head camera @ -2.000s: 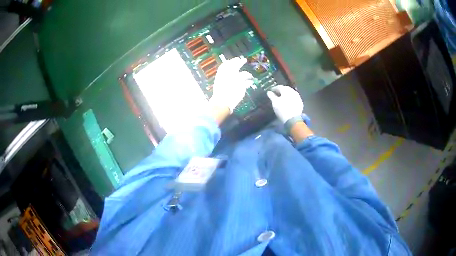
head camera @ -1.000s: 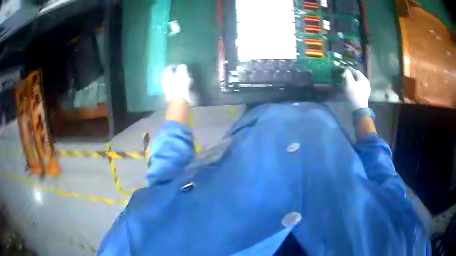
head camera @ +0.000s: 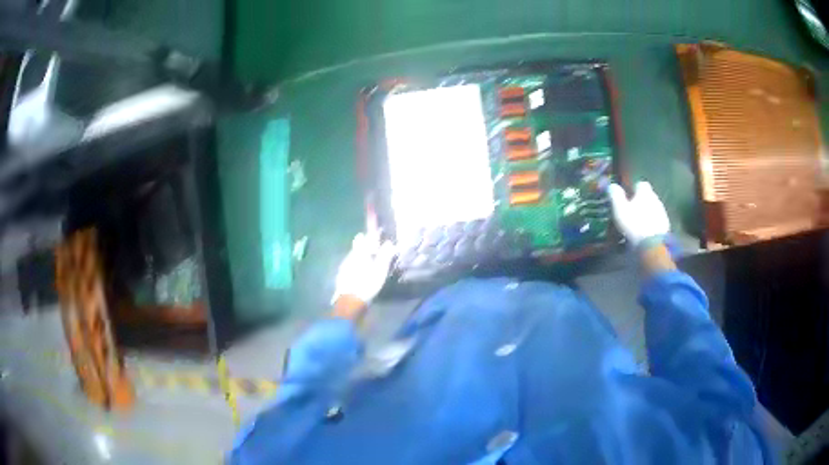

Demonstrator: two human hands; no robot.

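Observation:
A large green circuit board (head camera: 545, 218) lies parts side up in a dark carrier frame (head camera: 621, 127) with reddish edges. It bears a glaring white-silver block (head camera: 438, 154), three orange-striped copper coils (head camera: 519, 143) and black cylinders (head camera: 454, 247) along the near edge. My white-gloved left hand (head camera: 365, 266) is at the frame's near left corner. My white-gloved right hand (head camera: 639, 212) is at its right edge, low down. Both hands are blurred, and whether their fingers grip the frame cannot be made out.
A teal strip (head camera: 275, 204) lies left of the frame, with small pale pieces beside it. An orange perforated tray (head camera: 762, 145) lies to the right. A dark bin (head camera: 777, 318) stands below it. An orange slotted plate (head camera: 91, 318) stands at the far left.
My left hand has moved from near the teal strip to the frame's near left corner. My right hand stays by the right edge. The view has shifted, so the whole board now shows.

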